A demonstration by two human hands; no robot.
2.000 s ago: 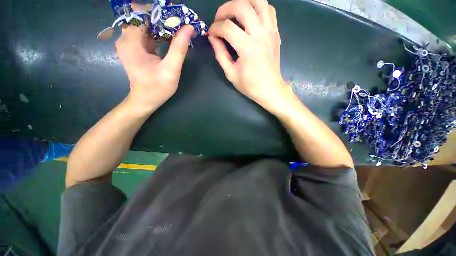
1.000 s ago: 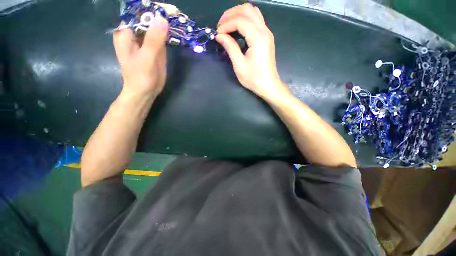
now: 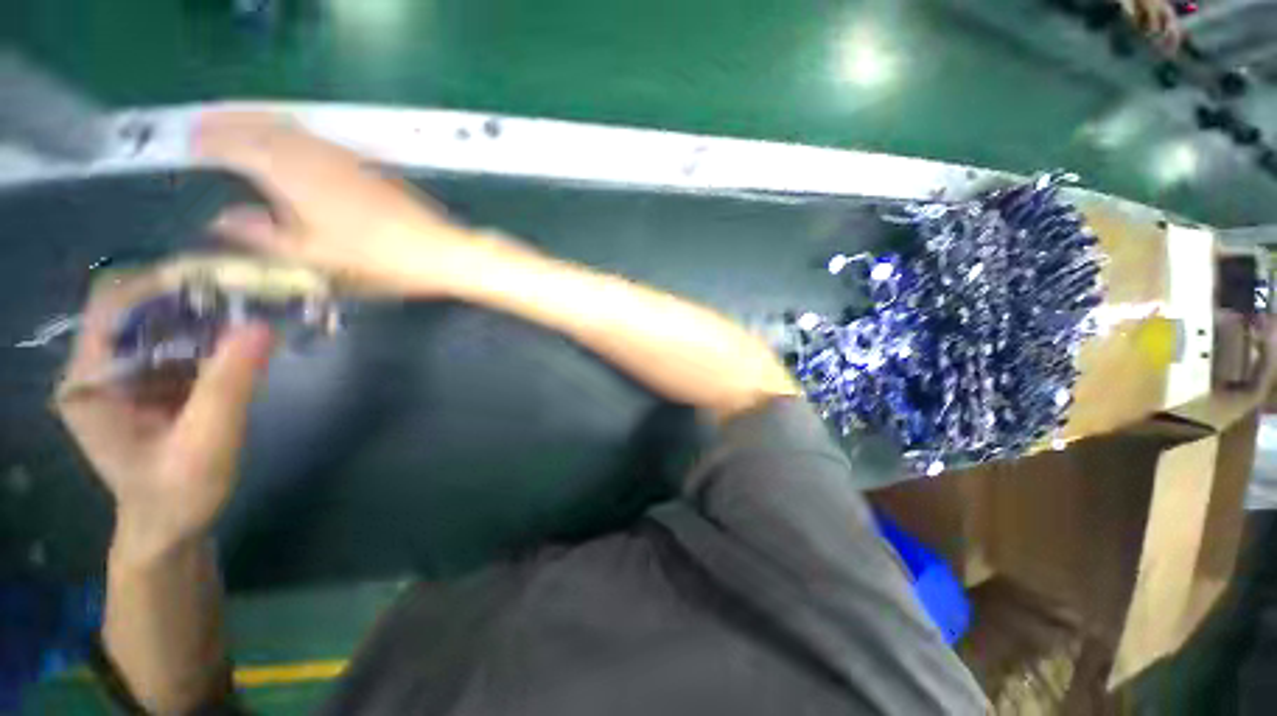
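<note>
My left hand (image 3: pixel 175 406) is at the far left over the worktop, blurred, closed around a bundle of blue circuit boards (image 3: pixel 171 325) with pale wires. A wire end sticks out to the left of the hand. My right hand (image 3: pixel 301 210) is blurred, just above and to the right of the bundle, near the metal edge rail. Its fingers point left; whether it holds anything cannot be made out. A large tangled pile of blue and silver boards (image 3: pixel 987 329) with pale wires and discs lies at the right end of the bench.
The dark green worktop (image 3: pixel 560 378) has a pale metal rail (image 3: pixel 602 151) along its far edge. Cardboard boxes (image 3: pixel 1078 539) stand at the right, below and beyond the pile. A blue object (image 3: pixel 924 581) is beside my right sleeve. A person's hand (image 3: pixel 1157 20) shows at the top right.
The view has swung to the right. My left hand still holds the bundle, now at the far left. My right hand has left the board's end and is up beside the rail.
</note>
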